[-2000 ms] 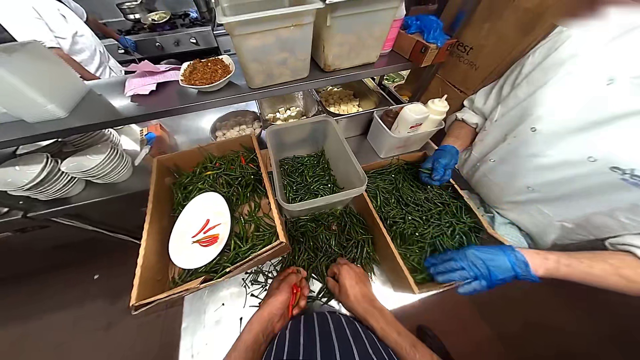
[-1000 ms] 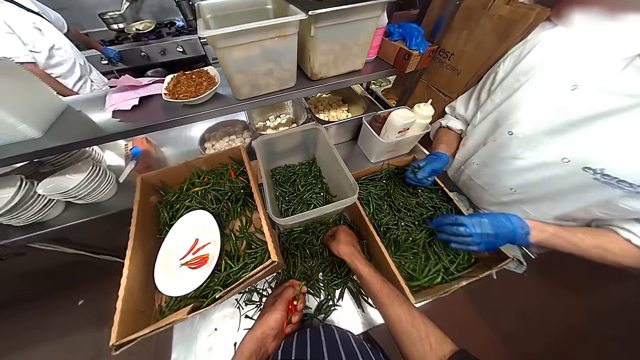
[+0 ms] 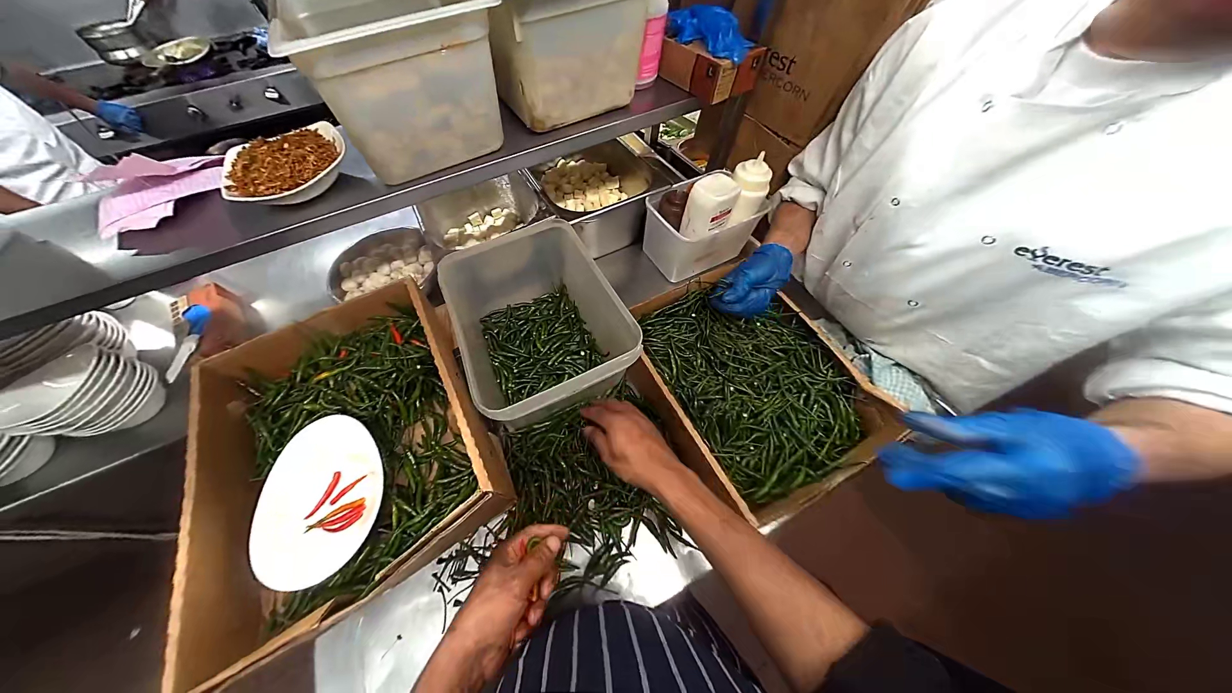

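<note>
My left hand (image 3: 520,582) is closed near the counter's front edge, with a bit of green chilli showing between thumb and fingers. My right hand (image 3: 630,445) reaches into the pile of green chillies (image 3: 553,476), just in front of the plastic tub (image 3: 616,361); its fingertips are hidden among them. The tub holds green chillies (image 3: 542,342). To the left, a cardboard box (image 3: 183,539) of green chillies carries a white oval plate (image 3: 298,539) with several red chillies (image 3: 342,515). A second cardboard box (image 3: 707,452) of green chillies stands to the right.
A co-worker's blue-gloved hands (image 3: 756,281) are at the right box, one over the chillies, the other beyond its front corner. Behind the tub stand pans of white cubes (image 3: 582,185) and a bin of squeeze bottles (image 3: 703,245). A steel shelf (image 3: 385,197) crosses above; stacked plates (image 3: 87,385) sit left.
My right hand has moved from beside my left hand to the pile by the tub. Red chillies seen in my left hand earlier no longer show there. The co-worker's nearer gloved hand has left the box.
</note>
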